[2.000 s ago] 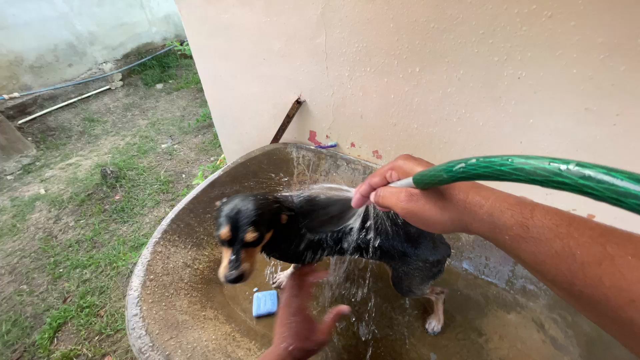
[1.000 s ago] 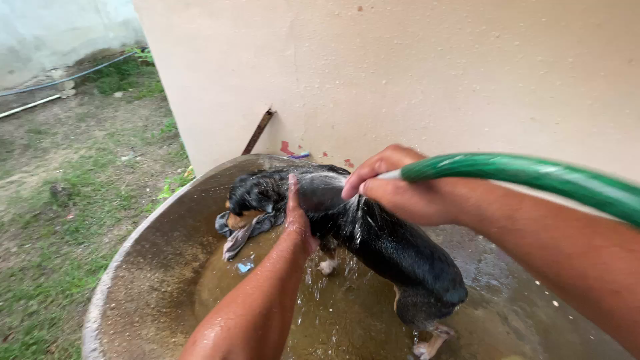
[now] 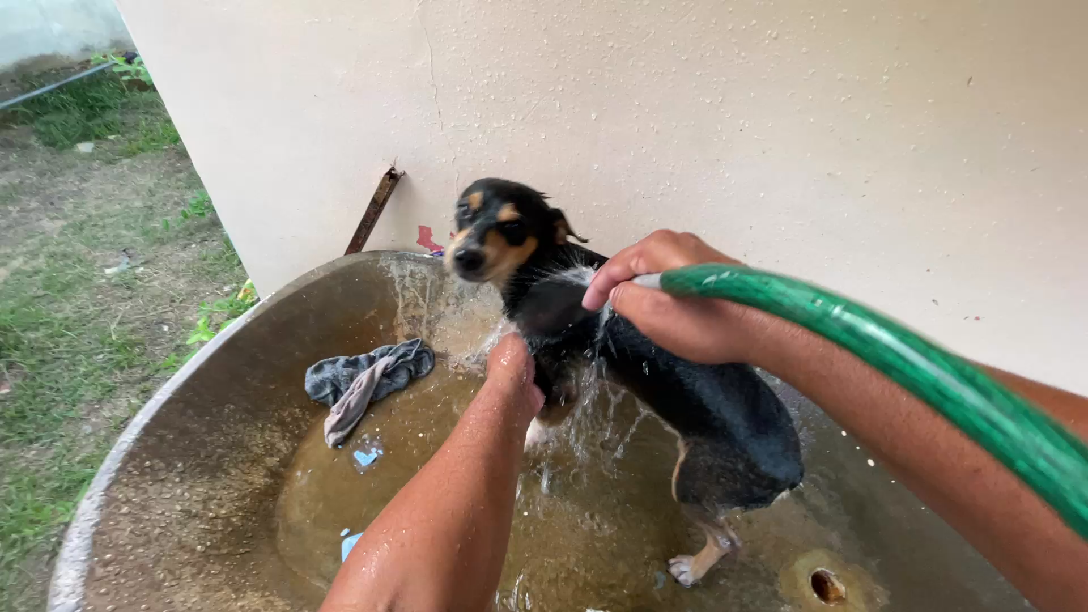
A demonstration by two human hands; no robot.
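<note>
A wet black-and-tan dog [image 3: 722,425] stands in a round concrete basin [image 3: 195,425], its head raised and turned toward the left. My right hand [image 3: 671,297] grips the pale end of a green garden hose [image 3: 816,314] over the dog's shoulder, and water sprays onto its coat. Against the dog's chest is my left hand [image 3: 516,370], its fingers mostly hidden. A wet grey cloth [image 3: 365,378] lies in the basin left of the dog. Light-blue pieces [image 3: 366,457] sit on the wet basin floor, one partly behind my left forearm.
A pale painted wall [image 3: 680,110] rises behind the basin, with a rusty metal bar [image 3: 374,211] leaning near the rim. A round drain hole [image 3: 827,585] opens in the basin floor at lower right. Patchy grass [image 3: 76,340] lies outside on the left.
The dog's head was low beside the cloth one second ago; it is now raised. My left hand has moved from the dog's shoulder down to its chest. The hose stays in my right hand.
</note>
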